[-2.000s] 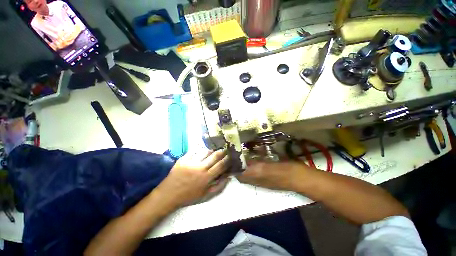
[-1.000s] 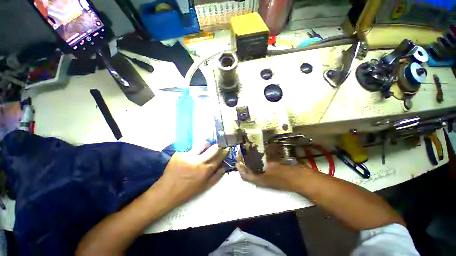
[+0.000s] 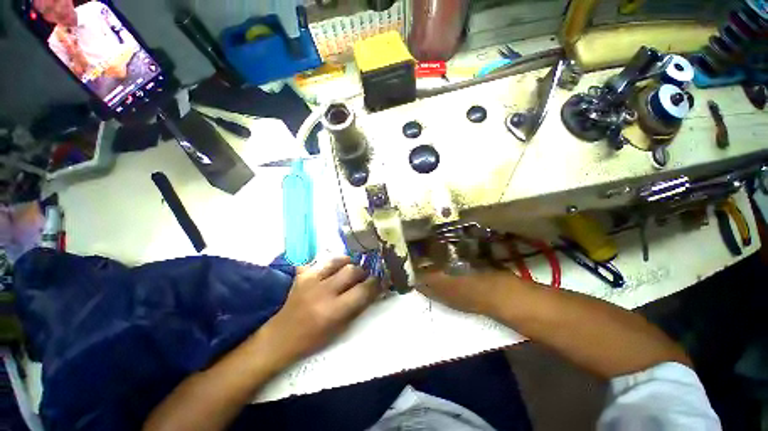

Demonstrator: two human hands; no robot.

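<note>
The navy padded jacket (image 3: 160, 316) lies in a bulky heap at the left, its narrow end running to the needle area of the cream sewing machine (image 3: 472, 181). My left hand (image 3: 328, 295) rests on that narrow navy end, just left of the machine head, fingers bent over the cloth. My right hand (image 3: 459, 286) is right of the needle area, its fingertips partly hidden behind the machine's front part. What the right fingers touch cannot be seen. The needle and presser foot are hidden.
A light-blue sewing lamp (image 3: 298, 219) stands left of the head. A phone (image 3: 97, 55) on a black stand is at upper left. Red-looped scissors (image 3: 543, 259), a yellow-handled tool (image 3: 589, 237) and orange-black pliers (image 3: 731, 227) lie under the arm. A black strip (image 3: 178, 210) lies left.
The view shifted right and back again. My left hand has moved slightly left of the needle area, and a bit of blue cloth now shows between it and the machine head.
</note>
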